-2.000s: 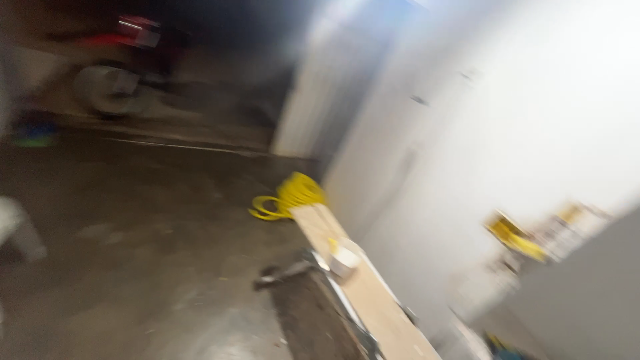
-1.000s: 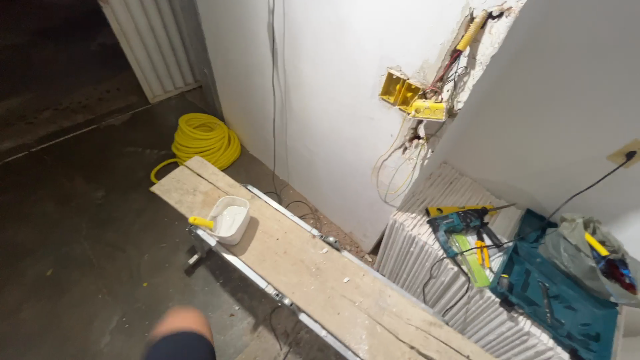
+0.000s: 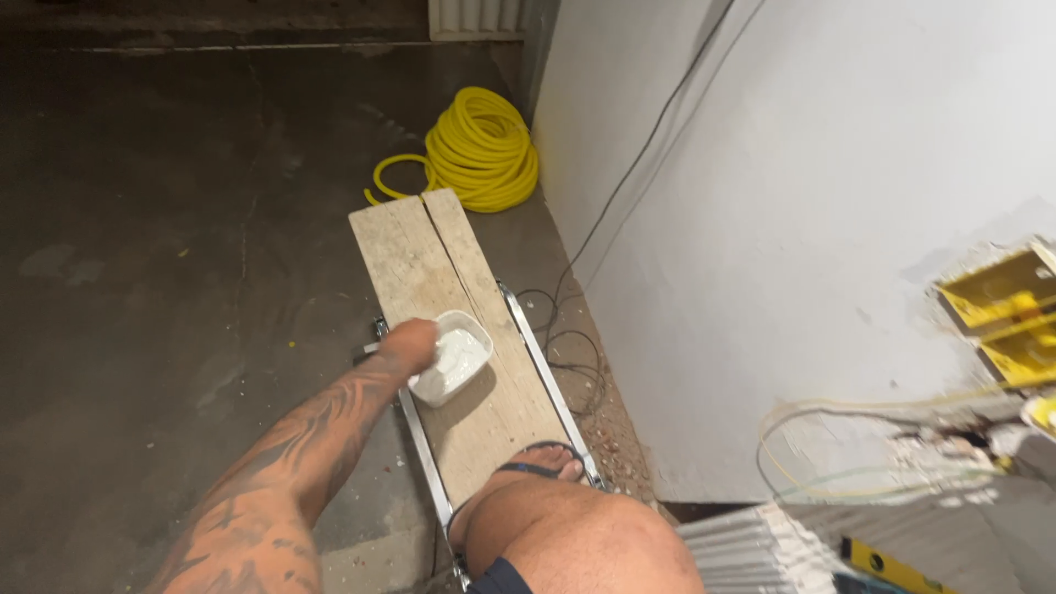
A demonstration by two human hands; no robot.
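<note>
My left hand (image 3: 412, 346) is at the left rim of a white plastic tub (image 3: 451, 360) of white paste. Its fingers are blurred, and what they grip cannot be made out; the yellow handle seen earlier at that rim is hidden. The tub rests on a wooden plank (image 3: 487, 404) laid over a metal frame. Behind the tub, the plank's far end reaches toward a coil of yellow corrugated conduit (image 3: 487, 153). My right hand is out of the picture.
My sandaled foot (image 3: 540, 464) stands on the plank. At right, yellow electrical boxes (image 3: 1002, 309) sit in the white wall with loose wires beside them. A dark cable (image 3: 635, 165) hangs along the wall. A yellow spirit level (image 3: 895, 568) lies at bottom right.
My left hand and forearm have come into view and reached the tub. My foot now shows on the plank. The view has turned left and drawn nearer to the plank.
</note>
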